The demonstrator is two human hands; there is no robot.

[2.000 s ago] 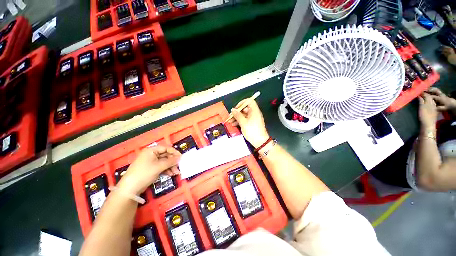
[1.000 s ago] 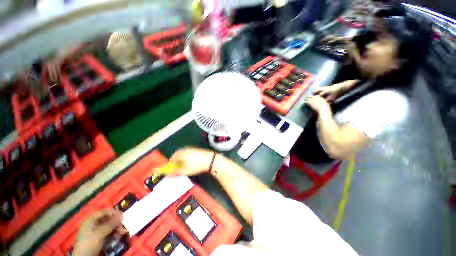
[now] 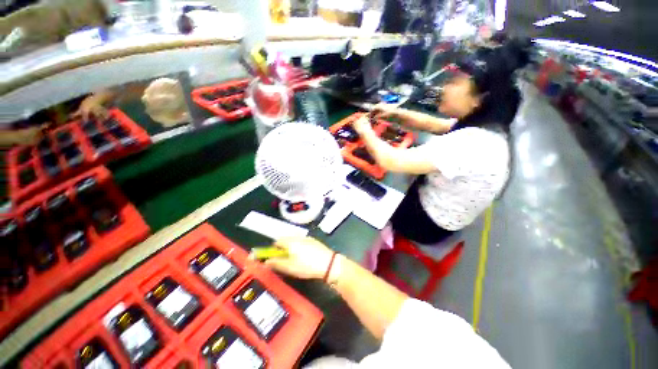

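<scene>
A red tray [image 3: 238,252] lies in front of me with black units in its pockets, such as one unit [image 3: 261,308] at the near right. The units show white labels and yellow marks. My right hand [image 3: 301,257] is at the tray's far right corner, shut on a slim yellow tool [image 3: 270,253], blurred. A white strip [image 3: 271,225] lies on the dark green bench just beyond that hand. I cannot tell whether the hand touches it. My left hand is not in view.
A white desk fan [image 3: 299,161] stands beyond the strip, with papers [image 3: 380,207] and a dark phone beside it. More red trays [image 3: 130,220] lie at left past a pale dividing strip. Another person [image 3: 462,166] sits at right, hands over a red tray, near a red stool [image 3: 426,261].
The view has turned right. The white strip is off the units and lies on the bench beyond the tray. My left hand has left the picture. The other person's hands have moved over their tray.
</scene>
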